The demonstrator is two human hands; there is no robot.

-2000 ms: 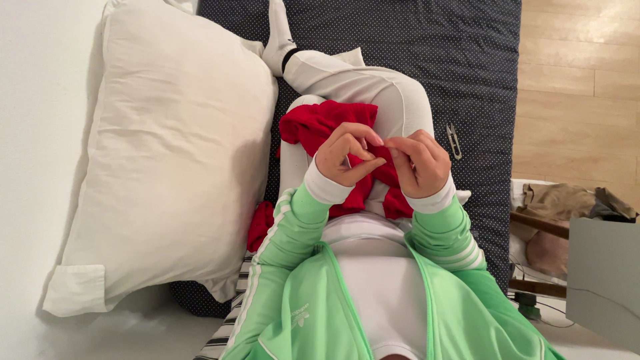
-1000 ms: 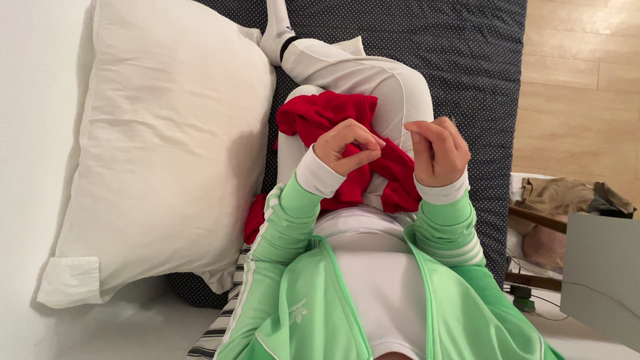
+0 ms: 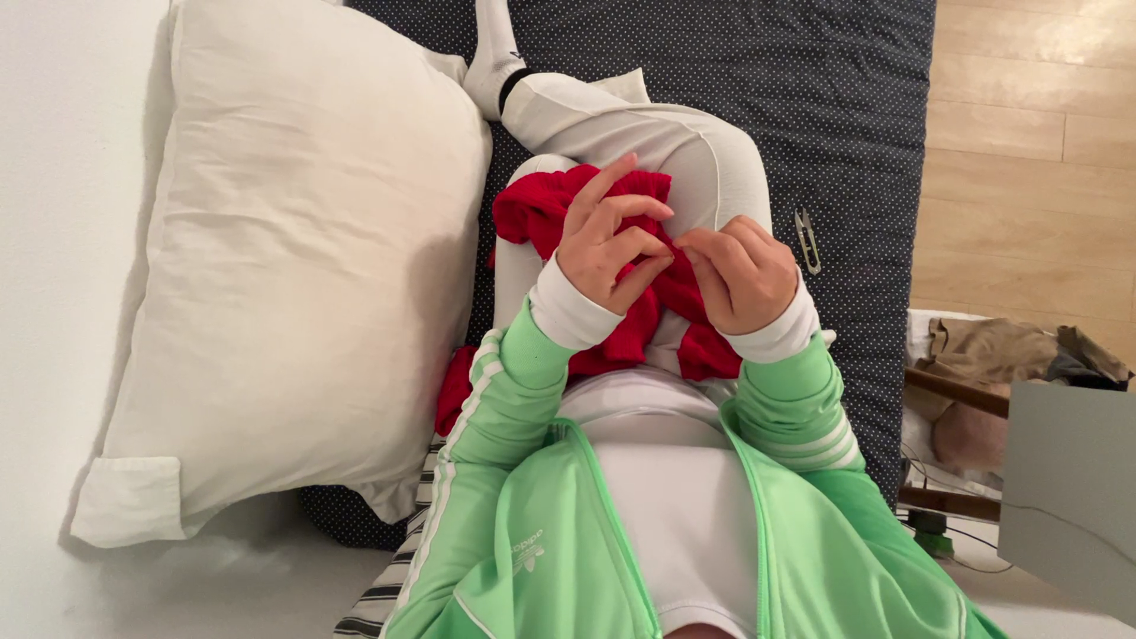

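Observation:
A red knitted cloth or garment [image 3: 621, 330] lies bunched over my lap, below both hands. My left hand [image 3: 612, 244] is raised above it with thumb and index fingertips pinched together and the other fingers spread. Close to its right, my right hand [image 3: 744, 273] also pinches thumb against index finger, its fingertips almost meeting those of the left. Anything between the fingertips is too fine to make out. Thread snips [image 3: 807, 240] lie on the dark dotted mattress, beyond my right hand and beside my knee.
A large white pillow [image 3: 302, 266] rests against the wall at left. The dark dotted mattress [image 3: 852, 106] ends at the right, above a wooden floor [image 3: 1021, 204]. Beside it are brown cloth [image 3: 994, 351], a grey panel [image 3: 1069, 497] and cables.
My right hand has come back toward my left after being farther apart one second ago. The other fingers of my left hand have spread. The snips, hidden one second ago, show again.

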